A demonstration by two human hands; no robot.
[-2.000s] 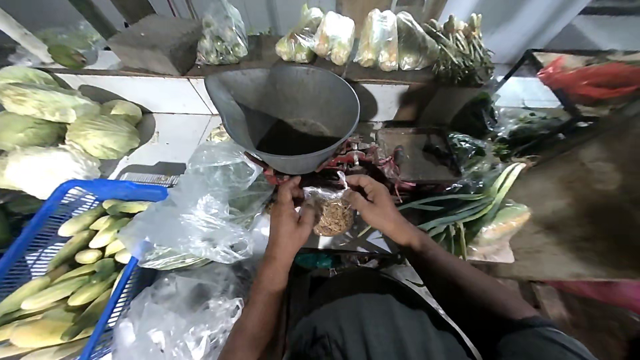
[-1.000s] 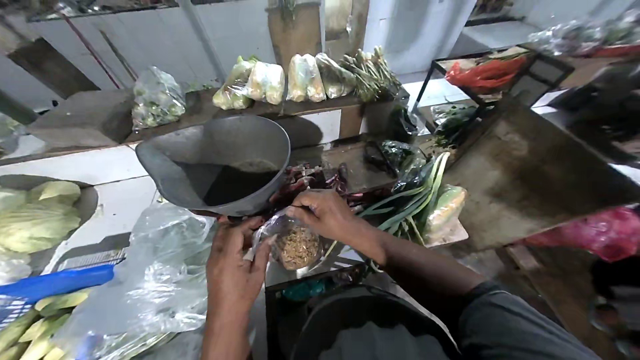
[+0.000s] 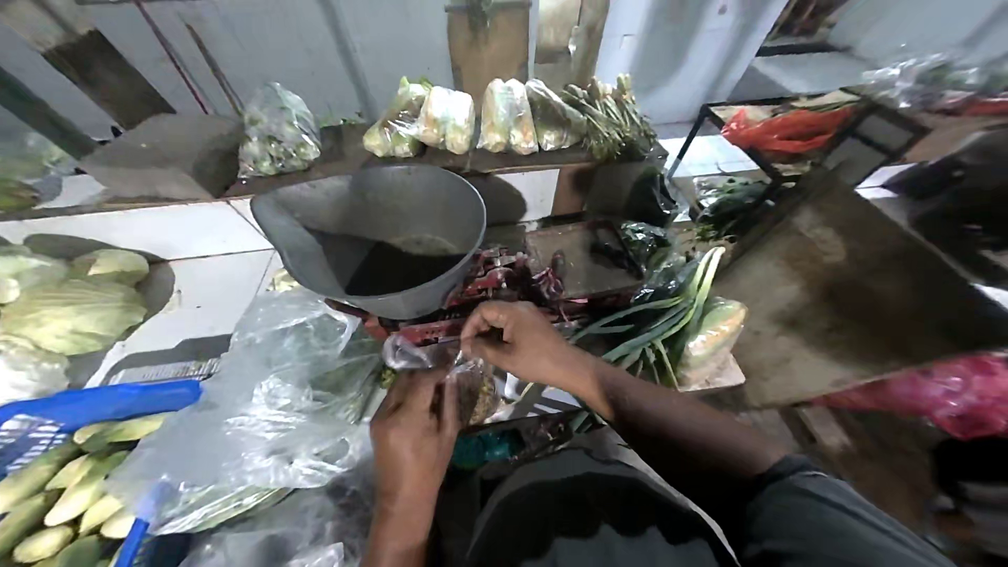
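A small clear plastic bag (image 3: 484, 395) with brown, dry-looking contents hangs at my hands, low in the middle of the view. My left hand (image 3: 417, 413) grips its gathered top, and the loose plastic stands up above the fingers. My right hand (image 3: 508, 339) pinches the bag's neck from the other side, thumb and forefinger together. Just beyond them is a red weighing scale (image 3: 441, 329) bearing a grey metal scoop pan (image 3: 378, 295), which holds nothing visible. The fingers partly hide the bag.
Clear plastic bags (image 3: 276, 394) lie left of my hands, beside a blue crate (image 3: 157, 394) of cucumbers. Cabbages (image 3: 79, 315) rest at far left. Spring onions (image 3: 669, 323) lie at right, near a leaning board (image 3: 843, 291). Bagged vegetables (image 3: 445, 118) line the ledge behind.
The view has swung to the right. My left hand has turned its back up over the bag's neck, and the brown contents, plainly visible before, are now largely covered.
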